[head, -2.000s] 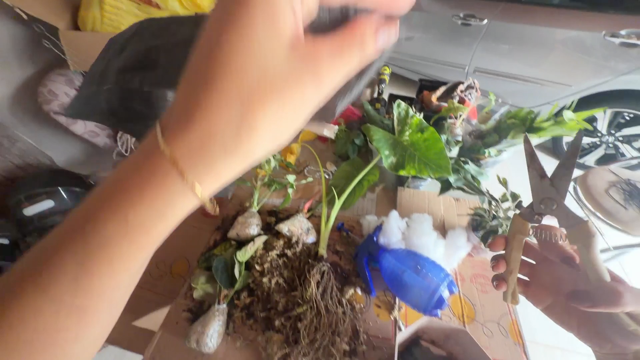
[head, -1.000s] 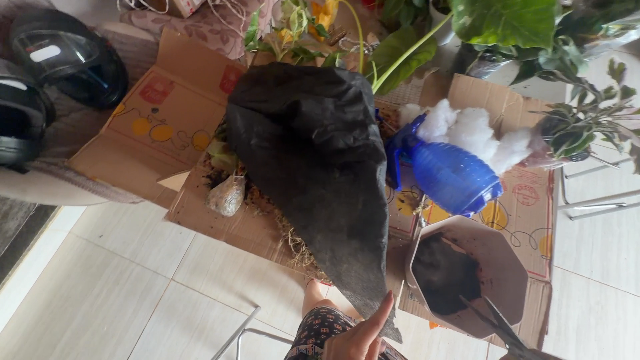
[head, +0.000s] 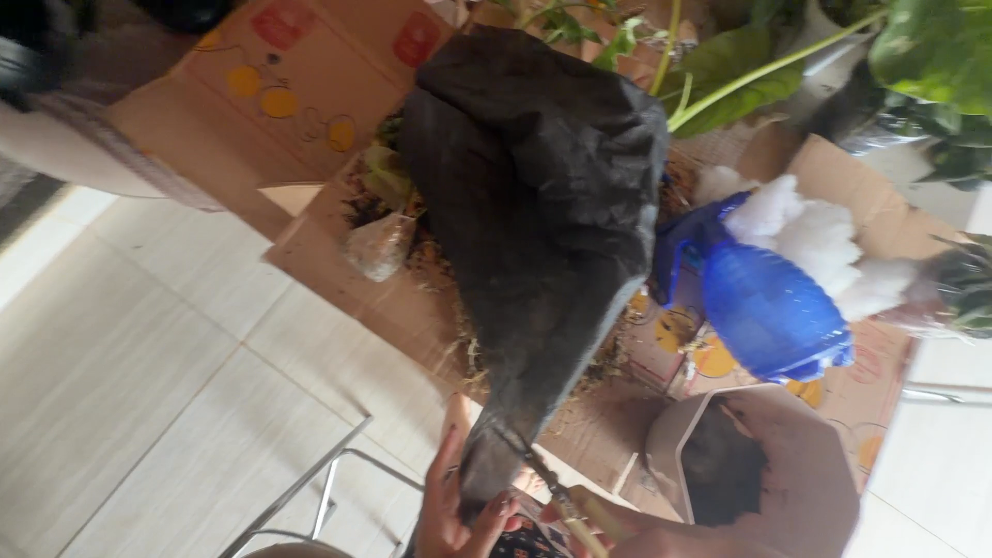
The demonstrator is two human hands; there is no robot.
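Observation:
A large black sheet of fabric or plastic (head: 535,201) lies over the soil and plants on a flattened cardboard box. Its narrow lower end is in my left hand (head: 457,504), pinched between the fingers. My right hand (head: 651,539) holds pruning shears (head: 566,496) by the pale handles, with the blades at the sheet's lower end; whether they cut into it cannot be told. To the right stand a pot with dark contents (head: 806,465), a cut blue plastic bottle (head: 775,310) and white fluffy filling (head: 814,232). A small wrapped root ball (head: 380,246) lies left of the sheet.
Cardboard (head: 310,101) spreads under everything, over a pale tiled floor (head: 139,372). Leafy plants (head: 938,54) stand at the upper right. A metal frame (head: 325,480) is at the lower left, and a dark helmet-like object (head: 31,62) sits at the upper left.
The black sheet, held up two seconds ago, now lies across the soil and plants. The shears have moved from over the pot to the sheet's lower end. The view has tilted down.

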